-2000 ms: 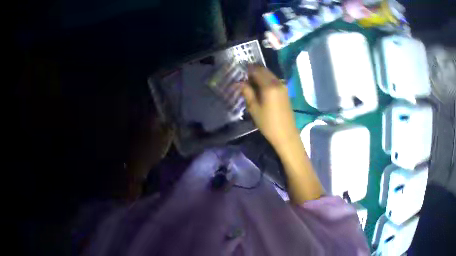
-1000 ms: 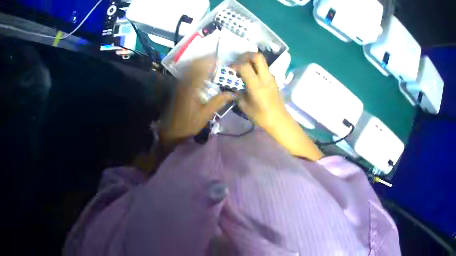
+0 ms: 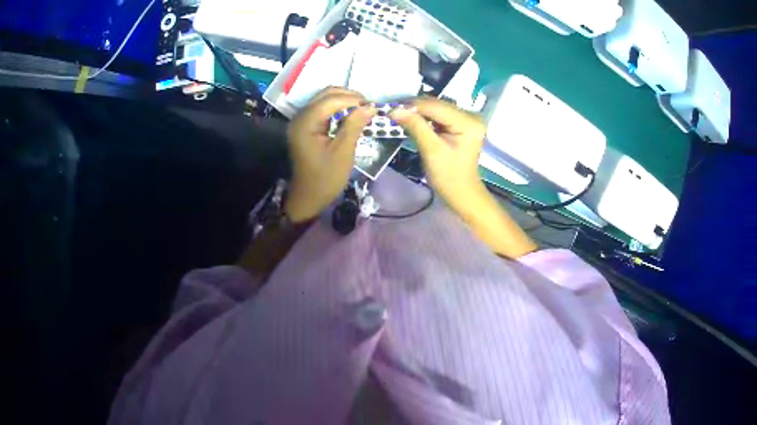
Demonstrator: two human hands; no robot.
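Observation:
A small white dotted sheet (image 3: pixel 383 126) with rows of dark round spots is held between both hands, in front of my chest. My left hand (image 3: pixel 325 149) holds its left side with thumb and fingers. My right hand (image 3: pixel 452 148) holds its right side, fingertips at the upper edge. A shallow pale open box (image 3: pixel 465 51) lies just beyond the hands. It holds another dotted sheet (image 3: pixel 373 18), white papers, a red strip (image 3: pixel 305 70) and a clear crinkled piece. The fingertips hide part of the held sheet.
White box-shaped units (image 3: pixel 544 137) stand in two rows on the green mat (image 3: pixel 506 50), some with black leads plugged in. Another unit (image 3: pixel 261 21) is at the upper left beside a dark remote-like piece (image 3: pixel 168 23). Cables run along the table's near edge. Blue sheeting hangs at both sides.
The view has swung from the first frame, and the box now rests on the table. Both hands have come together on the dotted sheet, and my left hand is no longer blurred.

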